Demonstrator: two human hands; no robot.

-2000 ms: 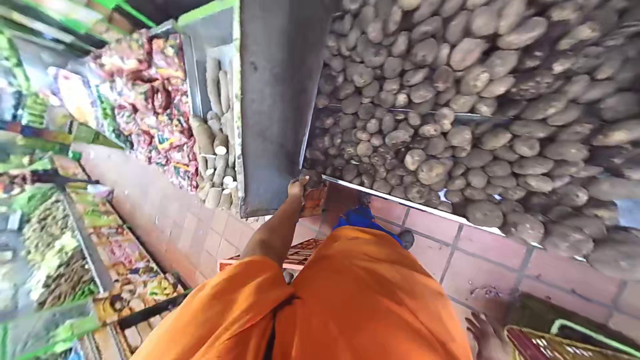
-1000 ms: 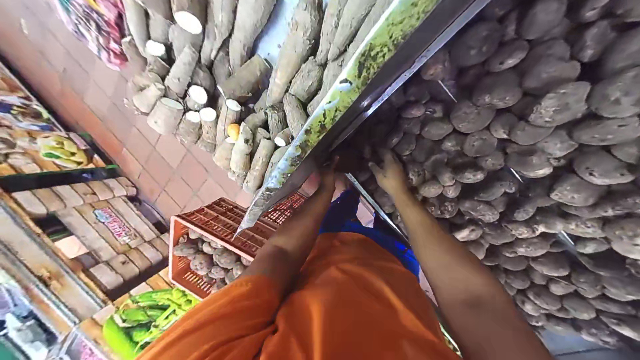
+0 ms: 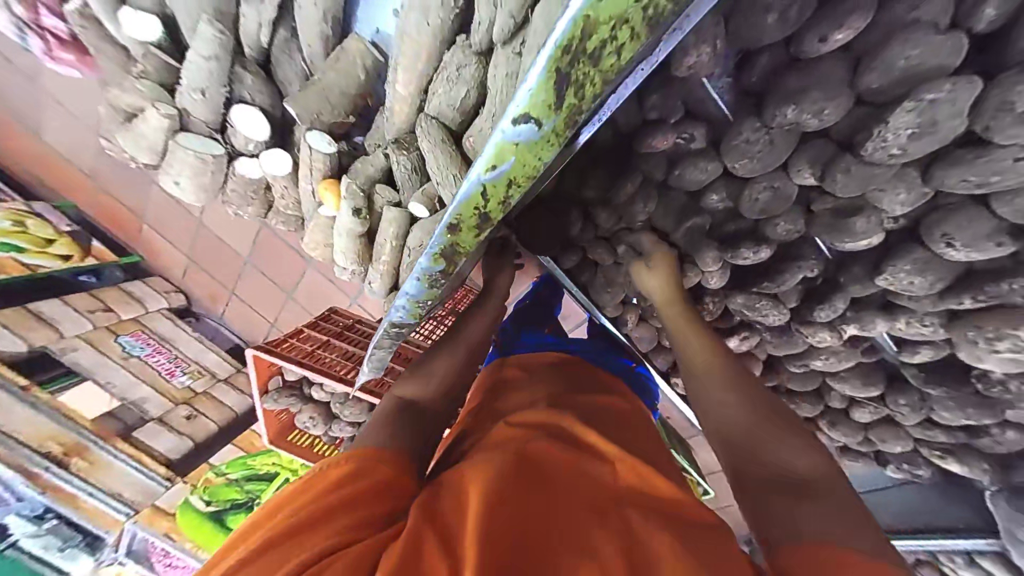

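A large heap of brown potatoes [image 3: 800,216] fills the right side. My right hand [image 3: 656,268] reaches into its near left edge, fingers among smaller potatoes; whether it grips one cannot be told. In shadow, my left hand [image 3: 500,252] is beside the lower part of a scuffed green-and-white divider panel [image 3: 512,160], near the corner of the potato bin's metal edge [image 3: 608,324]. Its fingers are partly hidden, and no held thing can be made out. Left of the panel lies a pile of cut cassava roots [image 3: 264,112].
A red plastic crate [image 3: 336,348] holding potatoes is on the left below the panel. Green vegetables [image 3: 240,488], a wood-patterned display stand [image 3: 152,368] and yellowish produce [image 3: 36,236] are farther left. Reddish floor tiles [image 3: 264,268] run between the displays.
My right hand has moved right, away from the divider panel and into the potatoes. It was low at the right, off the heap, two seconds ago. The view has shifted closer to the displays.
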